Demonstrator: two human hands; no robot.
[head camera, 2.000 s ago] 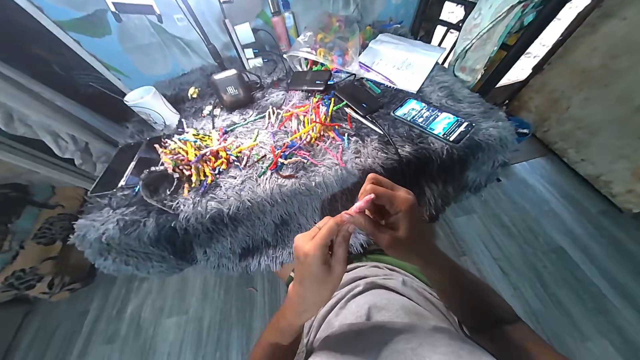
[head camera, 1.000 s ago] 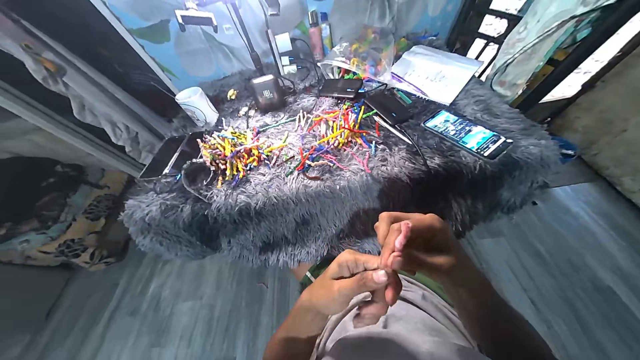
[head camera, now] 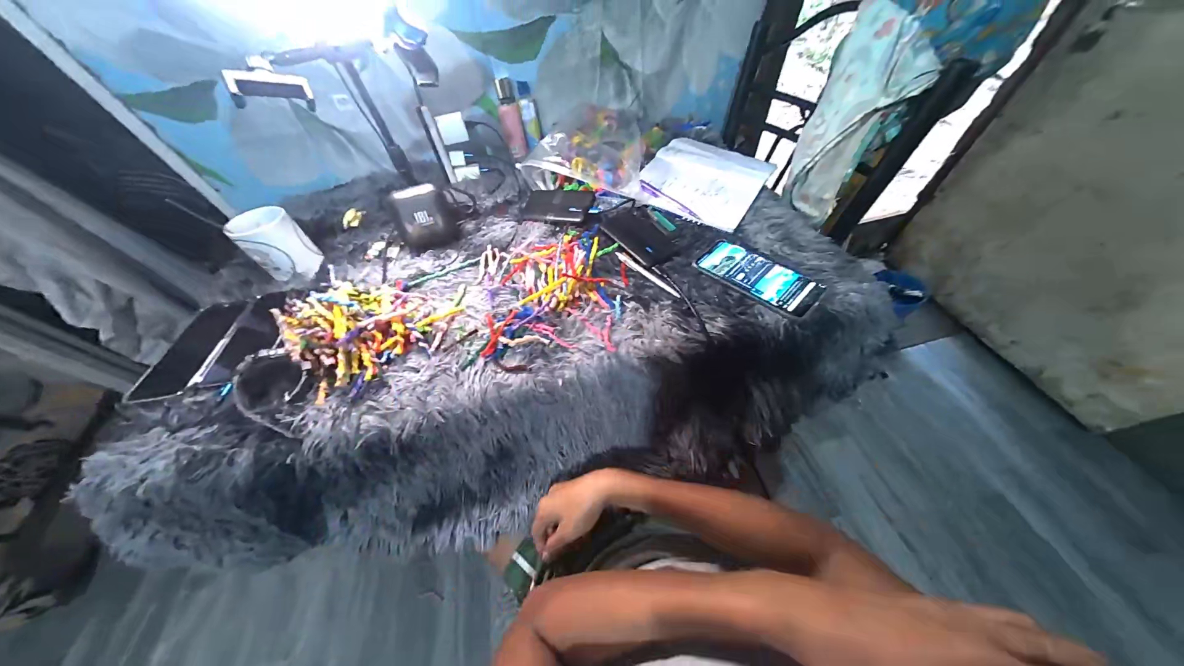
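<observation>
My right hand (head camera: pixel 572 511) is lowered below the table's front edge, its fingers curled by my knee and green clothing; whether it holds anything is hidden. My left forearm crosses in front of me, and my left hand (head camera: pixel 1004 636) lies stretched out over my right upper arm at the lower right, with no object visible in it. Beyond them, on a grey shaggy cover (head camera: pixel 518 421), lie a dense pile of short twisted colourful pieces (head camera: pixel 347 333) at left and a looser pile (head camera: pixel 560 277) at centre. A clear bag (head camera: pixel 592 153) holds more coloured pieces.
A lit smartphone (head camera: pixel 760 277), a black power bank (head camera: pixel 558 206), a dark flat case (head camera: pixel 638 234), a pen (head camera: pixel 650 275) and an open notebook (head camera: pixel 710 180) lie at right. Left are a white cup (head camera: pixel 275 242), a JBL speaker (head camera: pixel 424 217) and a dark tablet (head camera: pixel 208 347). A lamp stands behind.
My hands, together around a small pink piece two seconds ago, are now apart. My left arm has crossed over to the right; my right hand is down near my knee. The pink piece is no longer visible.
</observation>
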